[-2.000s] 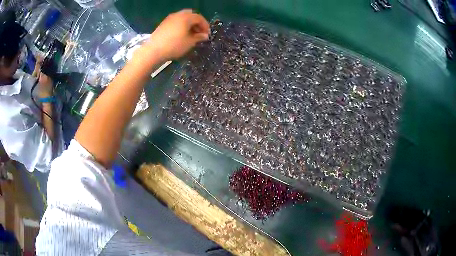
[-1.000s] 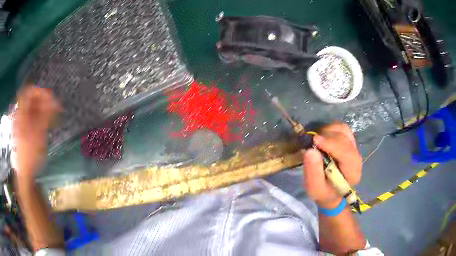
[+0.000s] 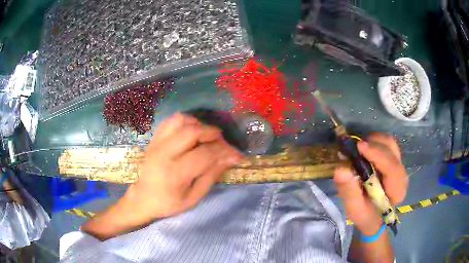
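My right hand (image 3: 378, 180) holds a soldering iron (image 3: 362, 167) with its tip pointing up and left, above the bench. My left hand (image 3: 180, 164) is over the wooden strip (image 3: 97, 164), its fingertips close together beside a small round disc (image 3: 255, 134). Whether anything is pinched in it is too blurred to tell. A pile of red wires (image 3: 257, 90) lies just behind the disc. A maroon pile of small components (image 3: 134, 105) lies behind my left hand. The clear tray (image 3: 146, 76) of grey-silver parts is at the back left.
A white bowl (image 3: 424, 95) with shiny grains stands at the right. A black housing (image 3: 349, 36) stands at the back right, next to it. Clear plastic bags (image 3: 23, 221) are at the far left. Blue stools (image 3: 79, 194) show beyond the bench's near edge.
The view has swung from the tray to the bench's middle. My left hand has come from the tray to beside the disc. The iron in my right hand still points up and left.
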